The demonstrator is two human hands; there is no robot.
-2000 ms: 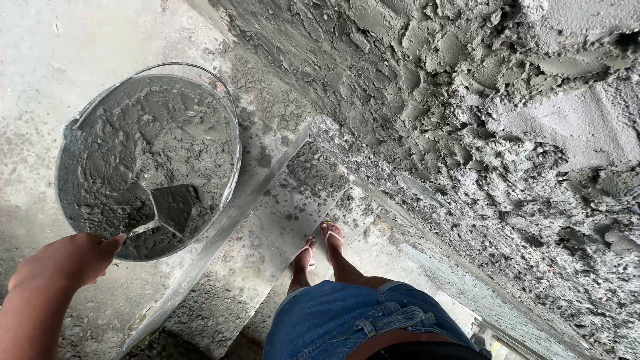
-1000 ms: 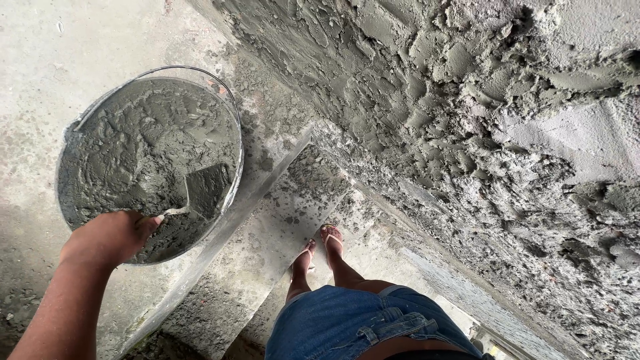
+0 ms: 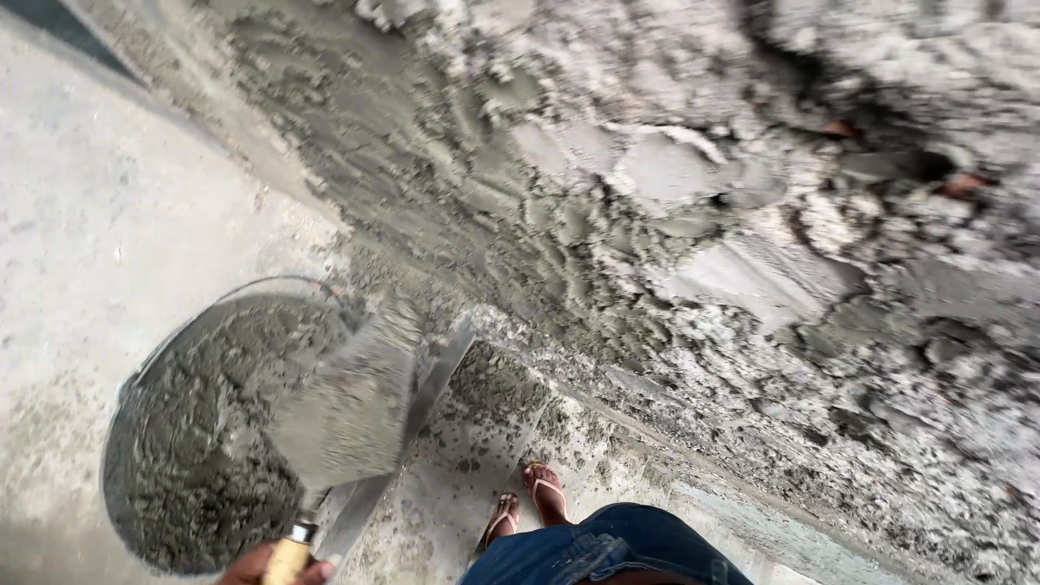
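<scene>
At the bottom edge, my left hand (image 3: 244, 566) is shut on the wooden handle of a trowel (image 3: 289, 559), and the frame's edge cuts off part of the hand. The trowel's wide blade carries grey wet mortar (image 3: 349, 406) and is blurred. It overlaps the right side of a round bucket (image 3: 110, 479) holding more mortar. To the right rises a wall (image 3: 780, 276), coated unevenly with rough mortar, darker and wetter-looking toward the left. My right hand is out of view.
Pale concrete floor (image 3: 106, 211) lies left of the bucket. A raised edge (image 3: 443, 366) runs diagonally between the bucket and my sandalled feet (image 3: 546, 485). Mortar crumbs dot the floor by the wall. Reddish bits show in the wall's rough surface (image 3: 963, 185).
The trowel has come up out of the bucket's mortar with a load on its blade. The view has shifted, with bucket and feet lower in the frame.
</scene>
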